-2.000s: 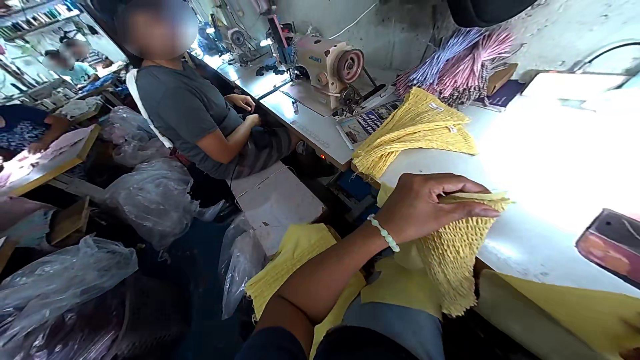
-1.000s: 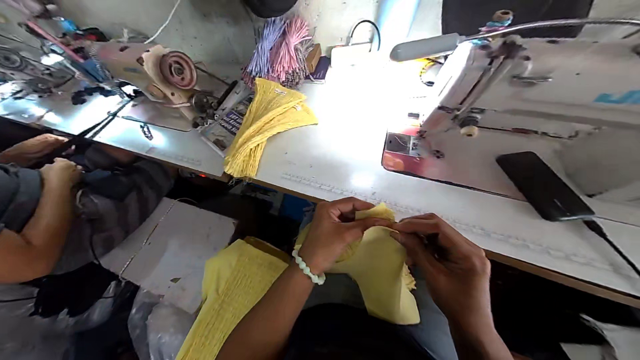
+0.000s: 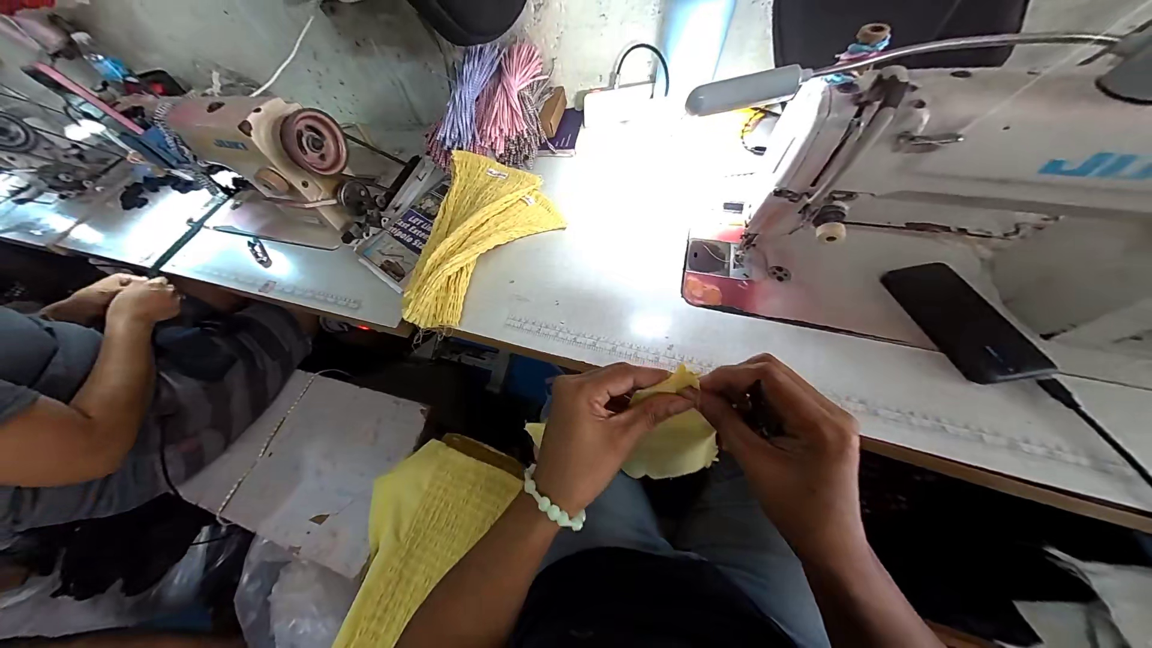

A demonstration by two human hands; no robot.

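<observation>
My left hand, with a pale beaded bracelet at the wrist, pinches the edge of a yellow fabric piece above my lap. Close against it, my right hand grips the same edge; its fingers curl round something dark that I cannot make out. More yellow smocked fabric hangs beside my left forearm. On the table lies a stack of yellow smocked pieces. A Juki sewing machine stands beyond my right hand, its needle area lit brightly.
The white table's edge runs just beyond my hands. A black phone or power bank with a cable lies at right. Purple and pink cord bundles stand at the back. A second sewing machine and a seated co-worker are at left.
The view has swung right since two seconds ago. My right hand has come into view and holds the fabric with my left hand. The fabric edge is now drawn up between both hands' fingertips.
</observation>
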